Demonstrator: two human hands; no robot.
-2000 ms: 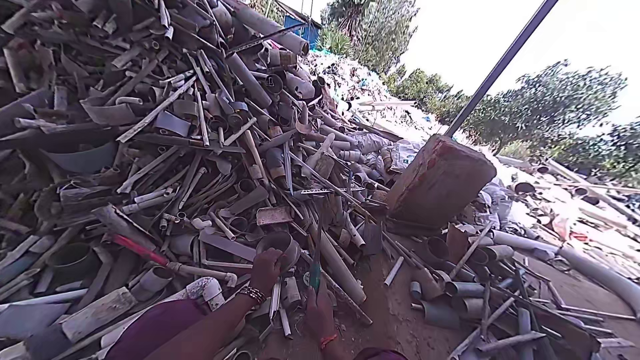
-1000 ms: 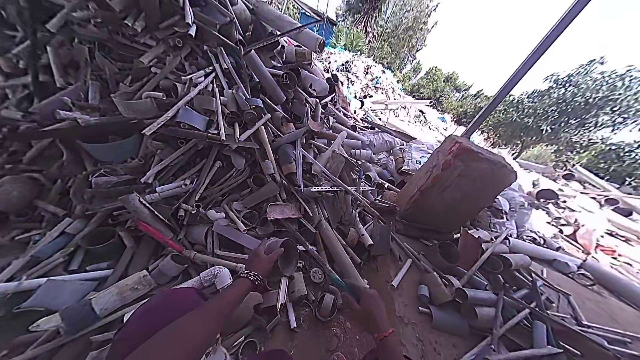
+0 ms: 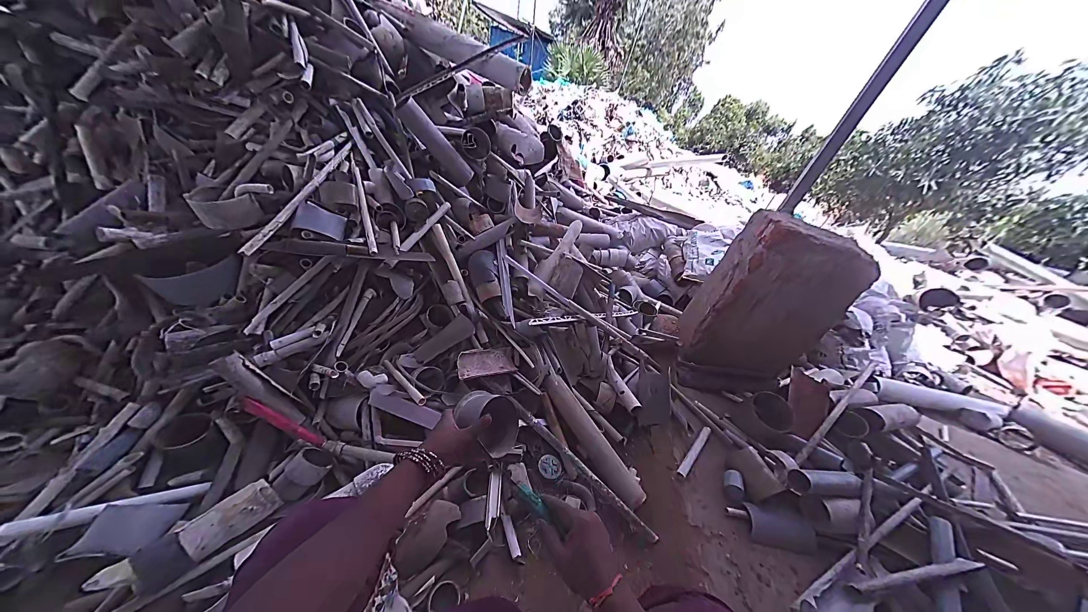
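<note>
My left hand (image 3: 457,440), with a beaded bracelet at its wrist, grips a short grey pipe piece (image 3: 488,420) by its rim, the round opening facing up and to the right. Lower and to the right, my right hand (image 3: 581,546), with a red thread on the wrist, is closed around a tool with a green handle (image 3: 534,501). The tool's working end is hard to make out against the scrap. A small round slotted part (image 3: 550,467) lies between the hands, and thin white strips (image 3: 493,500) are just below the pipe piece.
A high heap of scrap plastic pipes (image 3: 357,212) fills the left and centre. To the right stands a large block (image 3: 778,293) with a metal pole (image 3: 858,110) rising from it. More pipe pieces (image 3: 829,483) lie at lower right. Bare ground (image 3: 680,518) shows between the piles.
Two seconds ago the green-handled tool was upright close to my left hand; it is now tilted and my right hand is lower and farther right. The left hand still holds the pipe piece.
</note>
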